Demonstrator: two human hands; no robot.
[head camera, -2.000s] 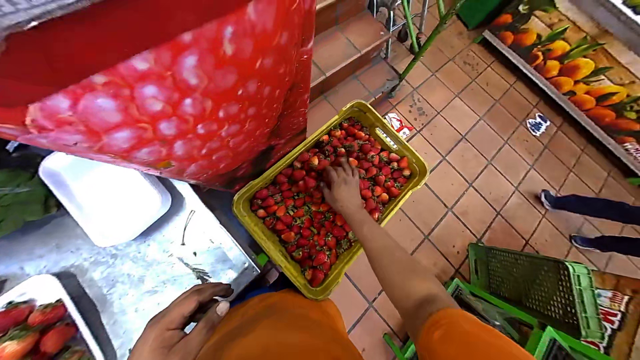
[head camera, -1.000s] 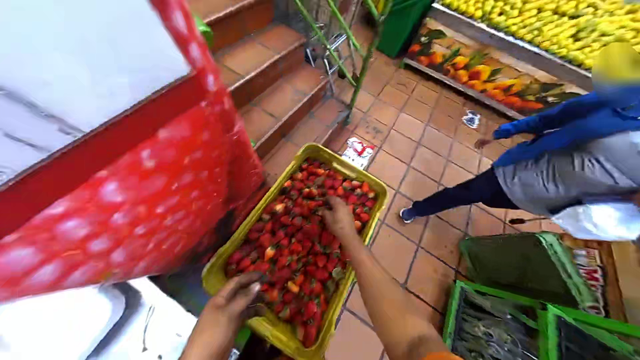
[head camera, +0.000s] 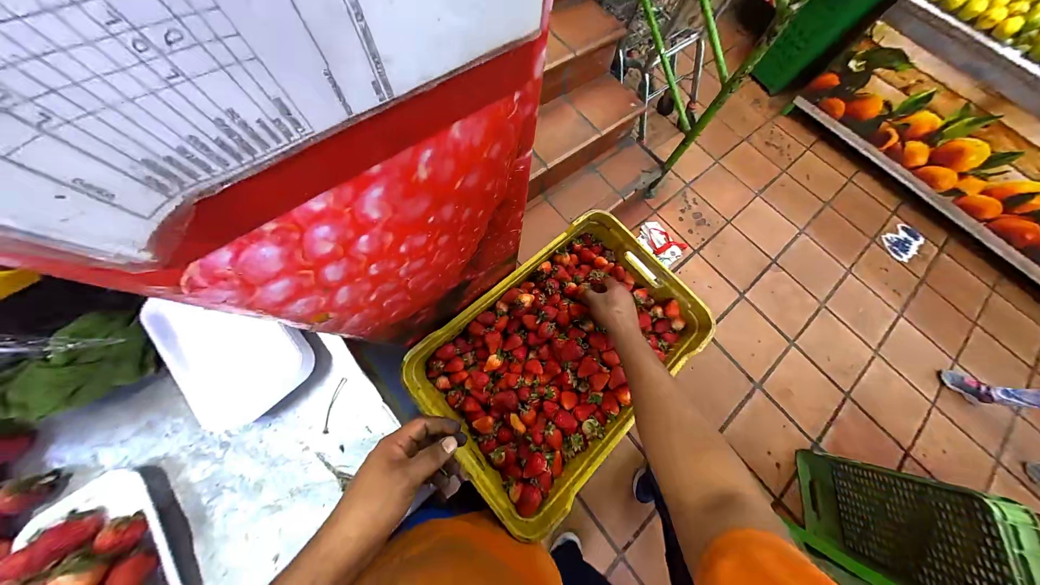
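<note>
A yellow plastic crate (head camera: 689, 297) full of strawberries (head camera: 536, 366) stands in front of me, tilted across the view. My right hand (head camera: 611, 307) reaches into the far right part of the heap, its fingertips down among the berries; whether they grip one is hidden. At the crate's near left rim is my left hand (head camera: 422, 455), fingers curled, thumb and forefinger near each other; I cannot tell if it holds anything. A white foam tray (head camera: 236, 357) lies on the metal counter at left, and a second foam tray (head camera: 142, 496) with strawberries sits at lower left.
A panel with a berry picture (head camera: 366, 219) rises beyond the counter (head camera: 236, 479). Tiled steps (head camera: 589, 114) and green poles (head camera: 707, 114) stand behind the crate. A green plastic crate (head camera: 910, 512) is at lower right. A person's shoe (head camera: 967, 385) shows on the tiled floor at right.
The person in blue at right one second ago is mostly out of view. My left hand was over the berries' near edge then and is now at the rim. The view has swung.
</note>
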